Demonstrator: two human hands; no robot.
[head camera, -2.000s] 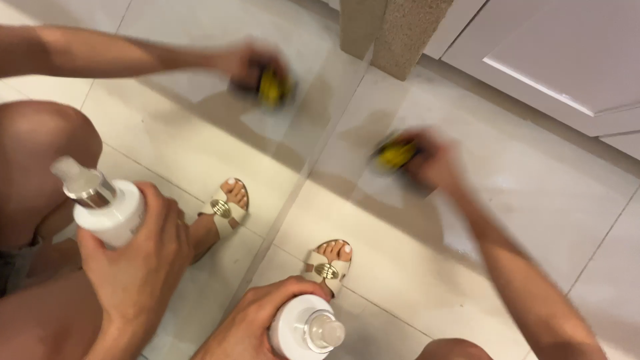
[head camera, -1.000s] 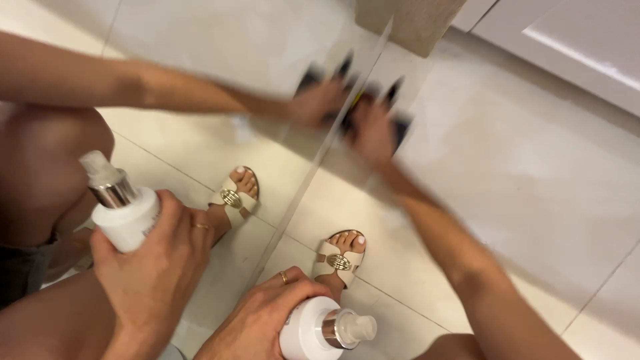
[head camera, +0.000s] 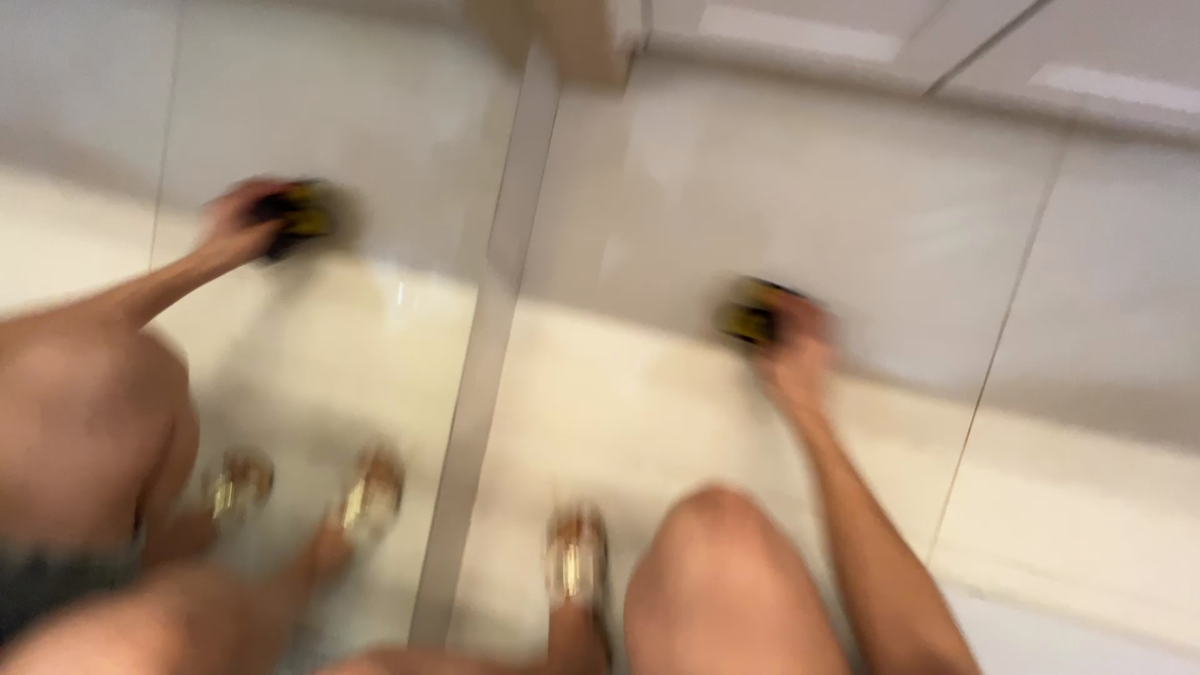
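Observation:
My right hand (head camera: 797, 342) is closed around a blurred black and yellow object (head camera: 750, 311), its exact kind too smeared to tell. It is to the right of a mirror (head camera: 394, 141), apart from the glass. The mirror shows a reflection of the same hand and object. Whether the object touches the tiled floor (head camera: 712, 412) below it cannot be told. My left hand is out of view, and no bottle shows.
A grey strip (head camera: 487, 356) runs along the mirror's lower edge. White panelled cabinet fronts (head camera: 797, 33) and a beige block (head camera: 586, 42) stand at the top. My knee (head camera: 722, 581) and a sandalled foot (head camera: 577, 562) are at the bottom.
My left hand and the white pump bottle it held have left the view. My right hand, close against the mirror one second ago, is now away from it. The view has shifted.

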